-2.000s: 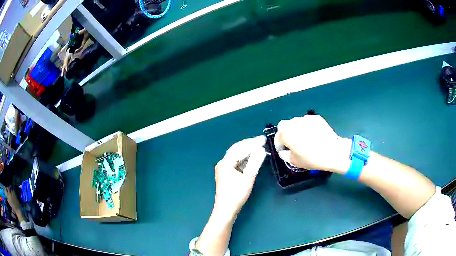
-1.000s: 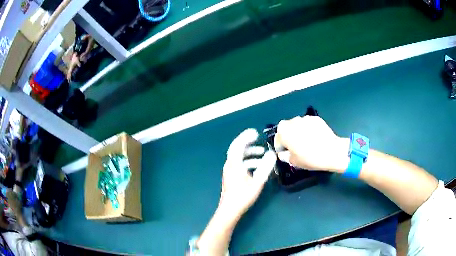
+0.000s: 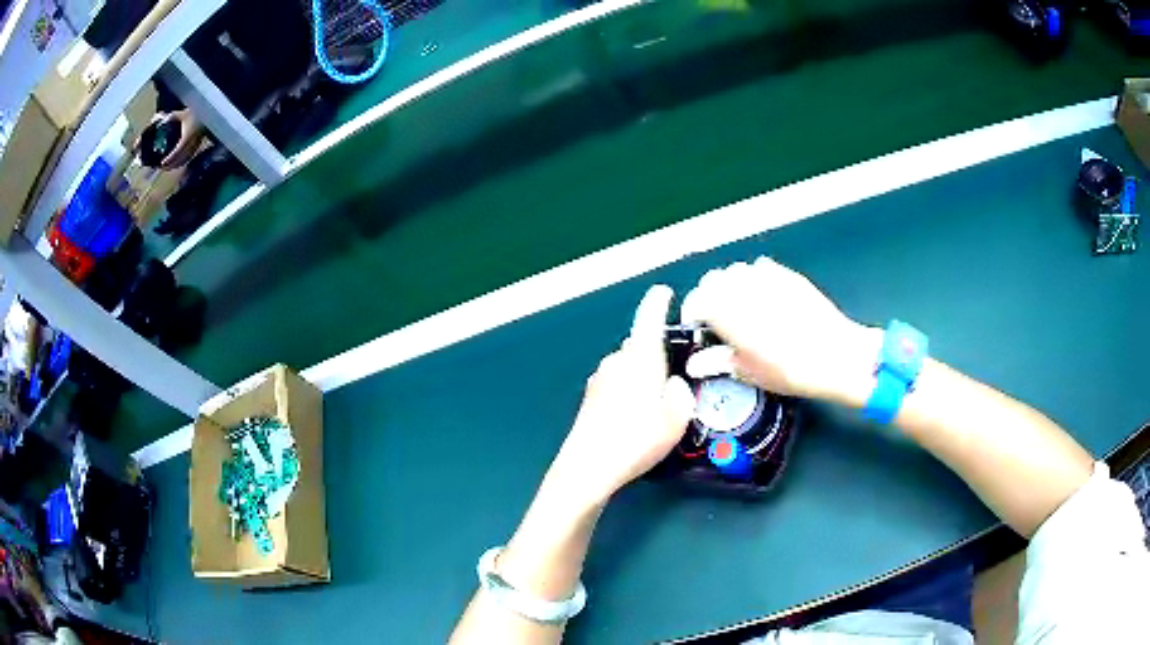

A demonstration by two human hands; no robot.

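A black plastic housing (image 3: 759, 479) lies on the green bench in front of me, with a round silvery-white part (image 3: 728, 406) inside it. A blue part with a red dot (image 3: 725, 451) sits at the round part's near side. My left hand (image 3: 634, 410) is on the housing's left side, fingers at its upper left corner. My right hand (image 3: 776, 330) is bent over the housing's far edge, fingertips close to the left ones. Fine wires show near the blue part. What the fingertips pinch at the corner is too small to tell.
An open brown box (image 3: 303, 485) of green boards stands at the left. A whitish rail (image 3: 530, 302) separates the bench from the dark green belt (image 3: 505, 176). A dark round part with a small board (image 3: 1116, 232) lies at the far right. A person's hand (image 3: 189, 136) shows at upper left.
My left hand has moved in from beside the housing onto its left side. The round part and the blue part with the red dot are now uncovered. The view has shifted slightly.
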